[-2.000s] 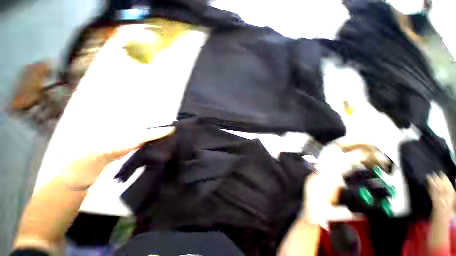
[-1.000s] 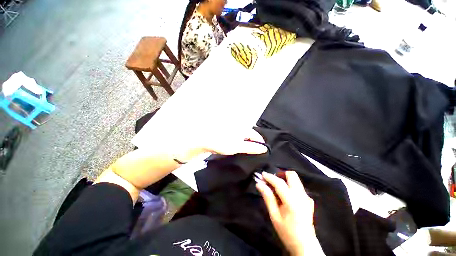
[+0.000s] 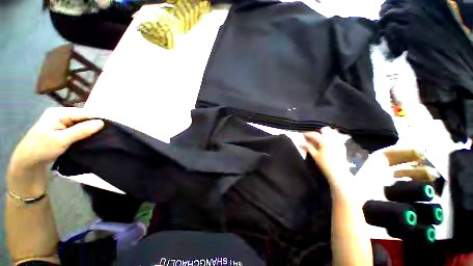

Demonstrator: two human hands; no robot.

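A loose black garment (image 3: 207, 171) lies across my lap and the table's near edge. My left hand (image 3: 65, 132) is at the left, its thumb and fingers pinching the garment's edge and holding it stretched out. My right hand (image 3: 324, 145) is at the garment's right side, near the front edge of the black stack. Its fingertips are bright and blurred, so I cannot tell if they grip cloth. No needle or thread can be made out. A flat, layered stack of black garments (image 3: 275, 67) lies beyond the workpiece.
Several black thread cones with green-ringed ends (image 3: 389, 213) lie at lower right, beside tan cylinders (image 3: 409, 163). Yellow-and-black striped pieces (image 3: 158, 31) lie on the white table (image 3: 140, 88). A rumpled black heap (image 3: 435, 47) is far right. A brown stool (image 3: 54, 70) stands left.
My left hand has moved out to the left, drawing the garment's edge with it. My right hand has moved to the right, away from the left. The view has turned, showing the thread cones.
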